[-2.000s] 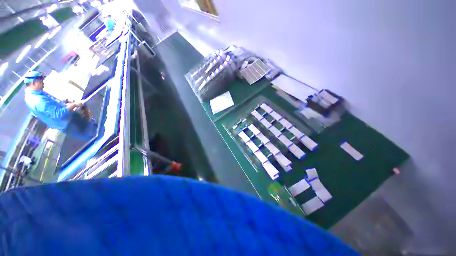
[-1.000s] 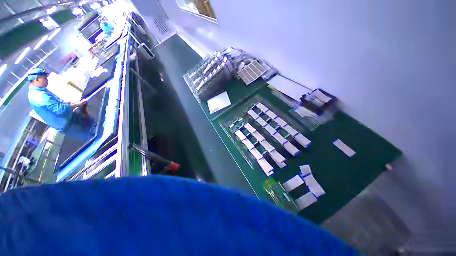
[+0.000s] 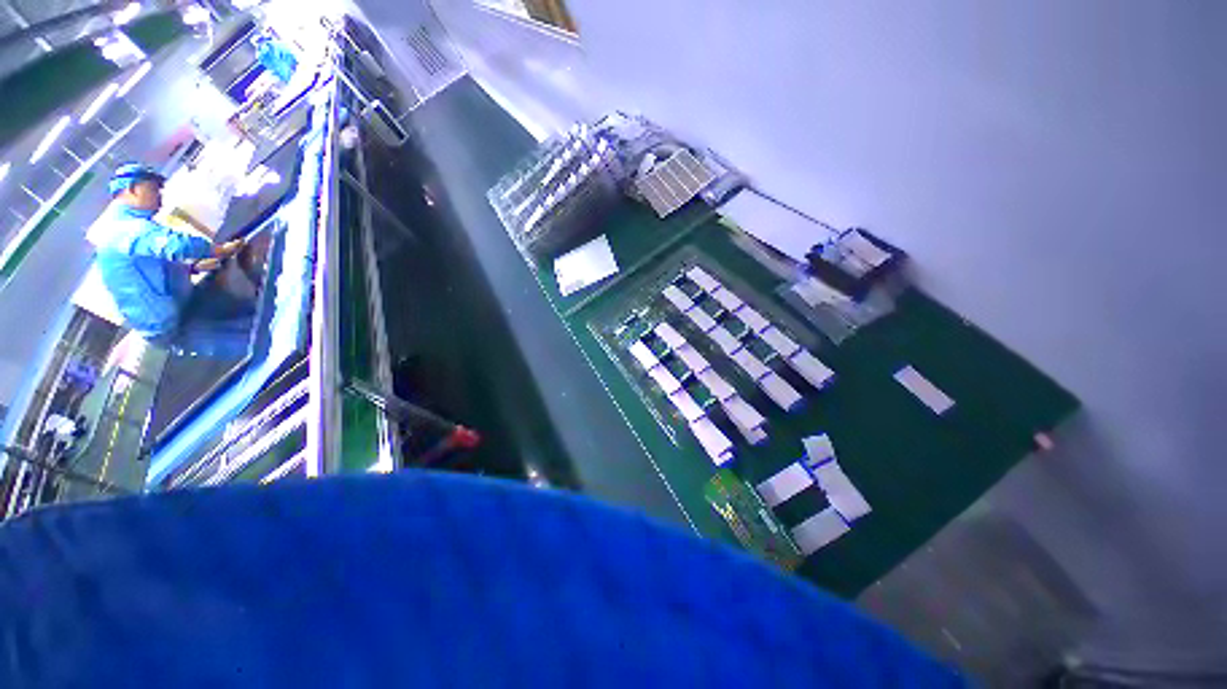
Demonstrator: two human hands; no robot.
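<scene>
Neither of my hands is in view; blue cloth [image 3: 444,592] fills the bottom of the picture. On the green-topped bench [image 3: 928,471] lie several loose white flat cables [image 3: 837,487] with blue ends, close together. Green circuit boards [image 3: 740,509] lie beside them, partly hidden by the blue cloth. A component tray [image 3: 633,323] holds rows of boards with white cables. One more white cable [image 3: 924,390] lies apart, nearer the wall.
Stacked clear trays [image 3: 545,182], a white paper sheet [image 3: 587,265] and a dark box [image 3: 856,261] are on the bench. At left, another person [image 3: 145,256] in blue works at a panel [image 3: 202,361] on the conveyor line [image 3: 323,269]. A pale wall is at right.
The view has shifted slightly, so the bench sits a little further left and up. The other person's arms have moved a little. The bench items look unchanged.
</scene>
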